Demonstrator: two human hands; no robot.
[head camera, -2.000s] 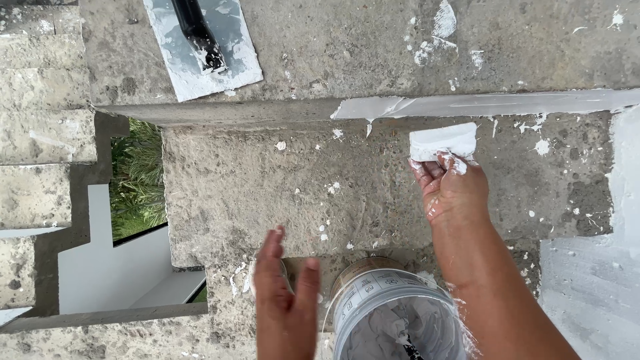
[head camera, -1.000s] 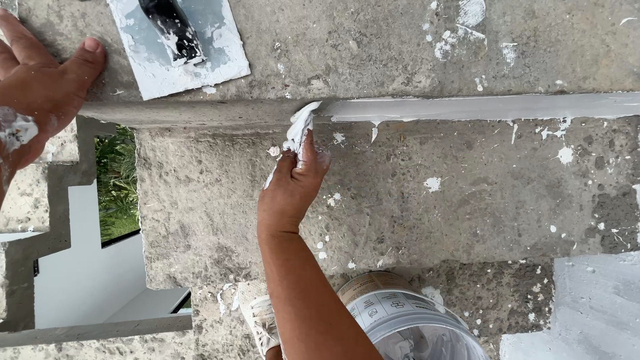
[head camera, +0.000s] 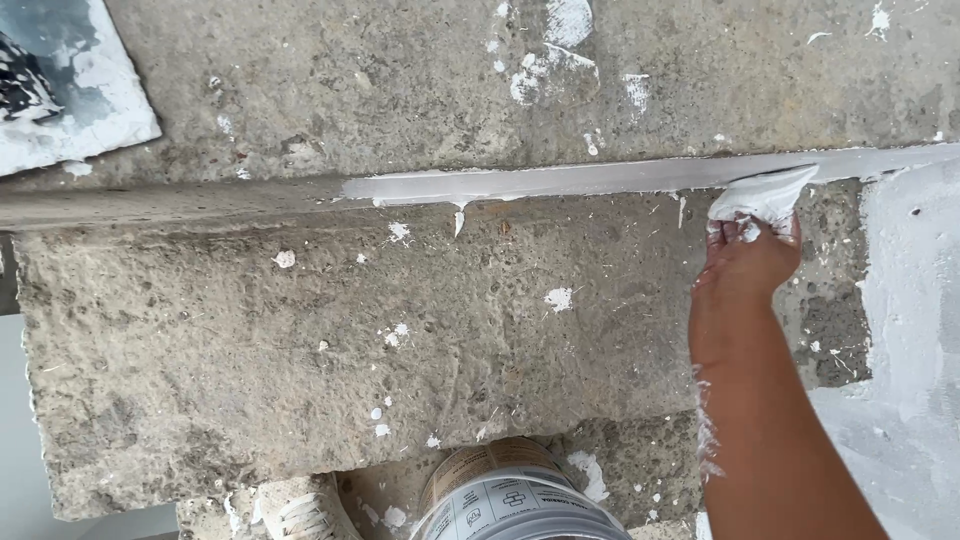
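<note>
My right hand (head camera: 750, 255) grips a small flat spreader (head camera: 769, 196) coated in white paste, at the right of the view. The spreader's edge lies against the narrow concrete riser (head camera: 570, 180) between two steps, where a smooth pale coat runs from the middle to the right edge. The riser's left part is bare concrete. Splashes of paste mark my right forearm. My left hand is out of view. At the bottom stands a plastic bucket (head camera: 517, 499) bearing print, cut off by the frame edge.
A paste-smeared steel trowel (head camera: 112, 97) with a black handle lies on the upper step at top left. A paint-spotted shoe (head camera: 304, 510) is beside the bucket. White-coated wall (head camera: 915, 300) borders the step at right. The step's left end drops off at an edge (head camera: 34, 375).
My right hand has moved with the spreader from the left end of the coated strip to the right along the riser. My left hand, at upper left one second ago, has left the view.
</note>
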